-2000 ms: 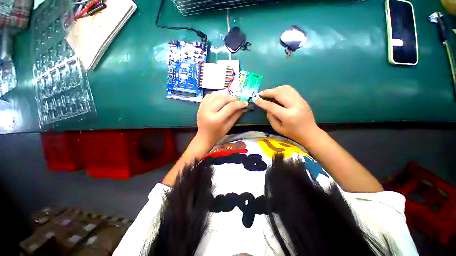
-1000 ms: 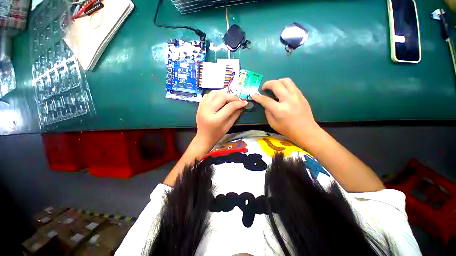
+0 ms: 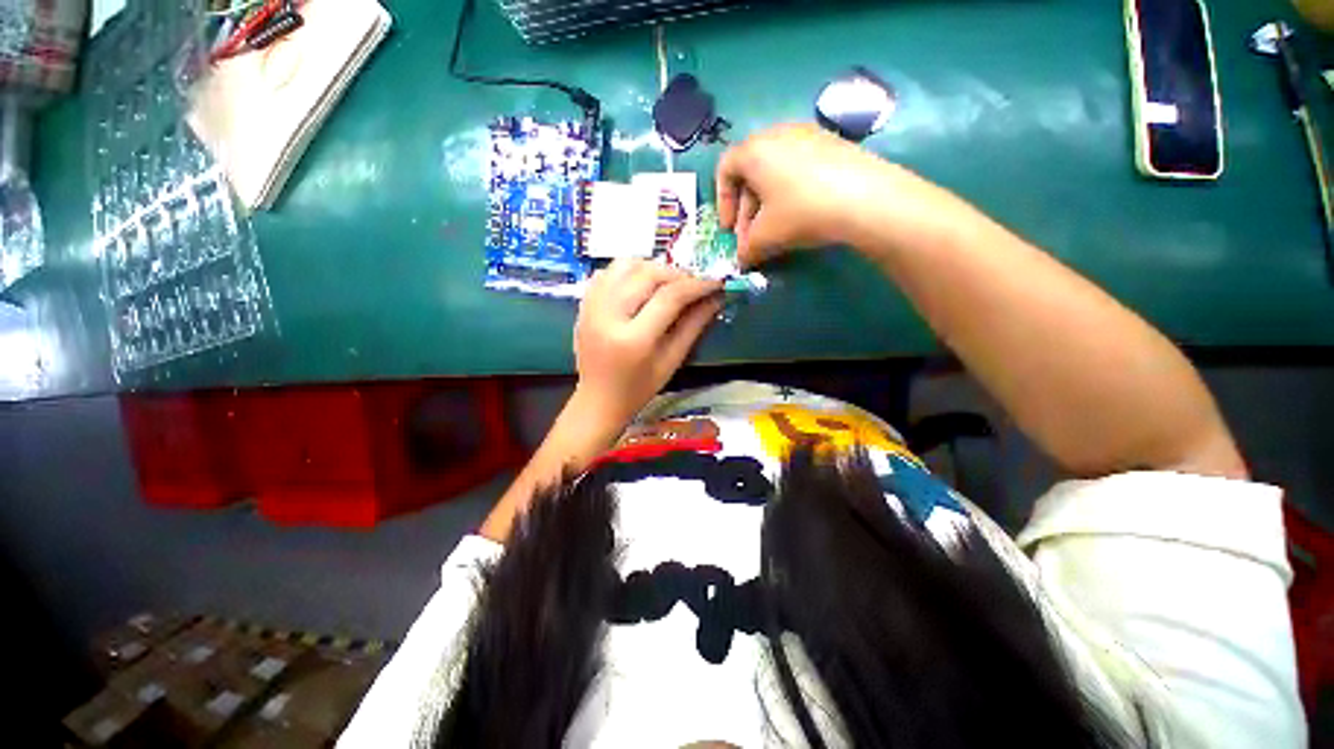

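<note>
The small green test board lies right of the white block and the blue board, with thin coloured wires between. My left hand pinches something small at the green board's near edge; the fingers hide most of it, and a small white and green end sticks out to the right. My right hand is over the green board's right side, fingers bent down, and I cannot tell if it grips anything. A black module and a silvery round module lie behind the boards.
A smartphone lies at the right, with a long dark tool beyond it. An empty blister tray and a cream notebook with red and black leads are at the left. Stacked trays stand at the back.
My right hand has moved away from the near edge, up and over the green board, and the forearm now reaches across from the right. My left hand has stayed nearly in place.
</note>
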